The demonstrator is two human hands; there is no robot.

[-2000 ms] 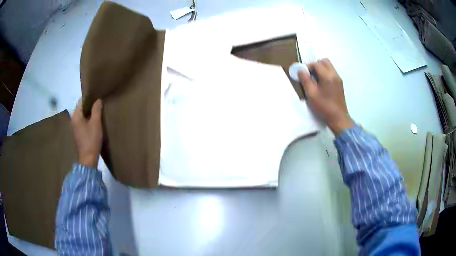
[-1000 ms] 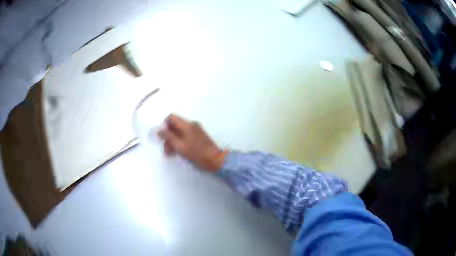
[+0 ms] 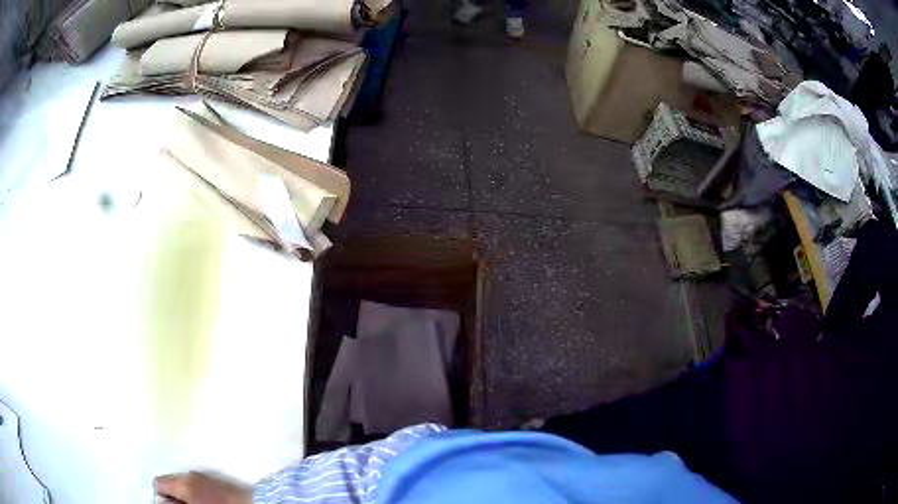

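Note:
My right hand (image 3: 205,488) is small and blurred at the bottom left, over the white table (image 3: 261,345), and cut off by the lower edge. Whether it holds anything cannot be told. My left hand is not in view. Tan cut pieces (image 3: 251,177) lie fanned at the table's edge with a white strip (image 3: 282,212) on them. Tied tan bundles (image 3: 222,54) are stacked behind them. A small disc (image 3: 106,201) lies on the table at the left. A thin dark outline (image 3: 25,453) shows at the lower left edge; the brown panel cannot be made out.
An open brown box (image 3: 394,261) with grey-brown pieces (image 3: 404,364) stands on the floor beside the table. Across the floor (image 3: 537,266) are a cardboard box (image 3: 630,84), a plastic crate (image 3: 679,148) and heaped cloth (image 3: 812,143). A person's feet (image 3: 514,27) show at the top.
The view has swung right, to the table's edge and the floor. The brown panel and white pattern have left the picture; my right hand is now at the bottom left. My left hand has gone from view.

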